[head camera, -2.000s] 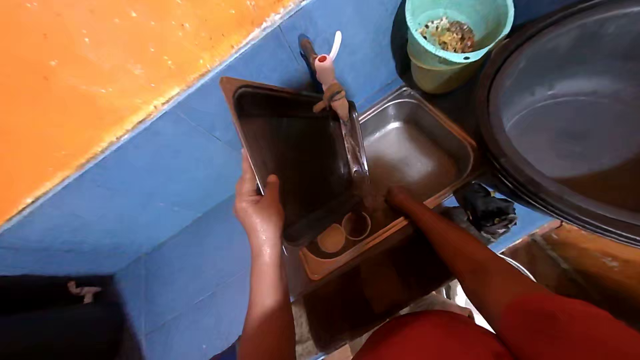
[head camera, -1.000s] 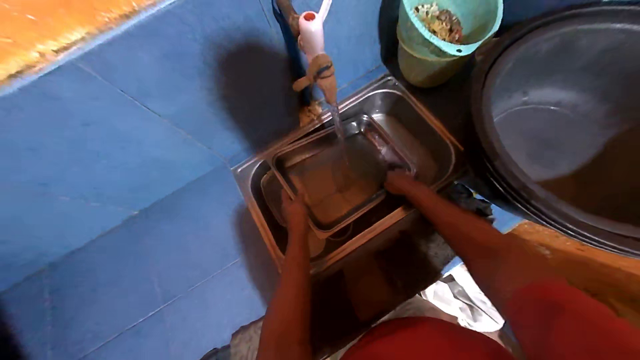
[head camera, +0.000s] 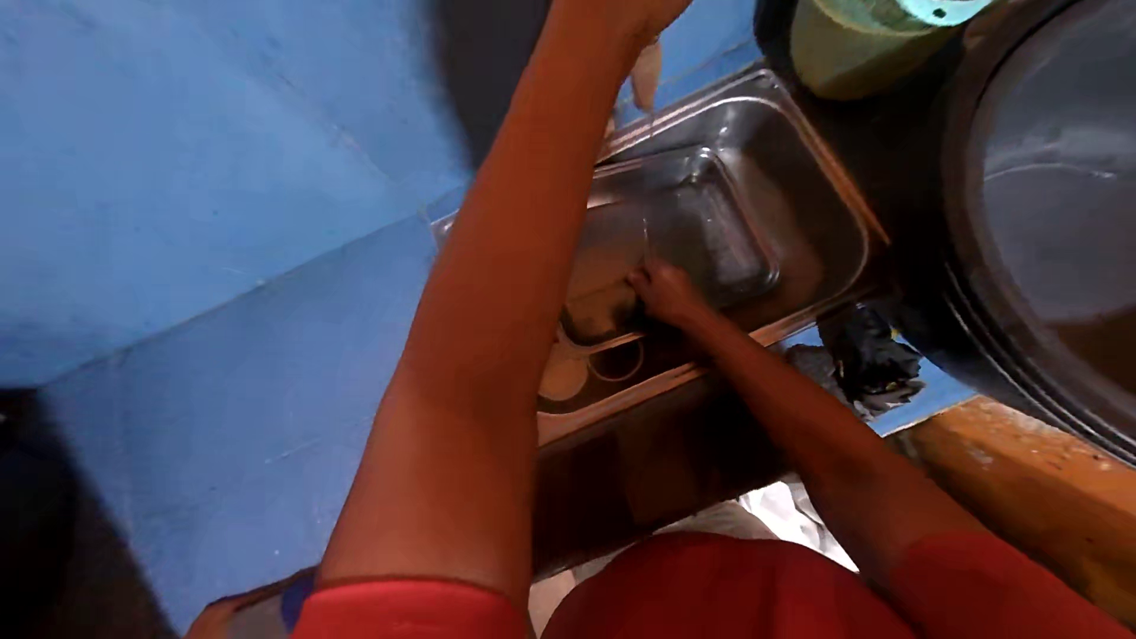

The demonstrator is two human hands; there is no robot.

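Observation:
A rectangular metal pan (head camera: 750, 213) lies in the stainless steel sink (head camera: 821, 222), partly behind my left forearm. My right hand (head camera: 666, 291) is down inside the pan, its fingers bent; whether it grips anything is unclear. My left hand (head camera: 652, 16) is raised at the top edge of the view by the tap (head camera: 648, 75), most of which it hides; its fingers are cut off by the frame. A thin stream of water falls toward the pan. Beside the pan, low in the sink, are a round light-coloured item (head camera: 564, 373) and a ring-shaped rim (head camera: 617, 359).
A large dark round tub (head camera: 967, 204) stands right of the sink. Behind it is a green plastic container (head camera: 839, 53). A crumpled black plastic bag (head camera: 874, 355) lies near the sink's front right corner. The blue wall (head camera: 222, 177) runs along the left.
The pan, held tilted up at first, was lowered into the sink. My left hand has let go of its edge and risen to the tap. My right hand has moved from the pan's right edge into it.

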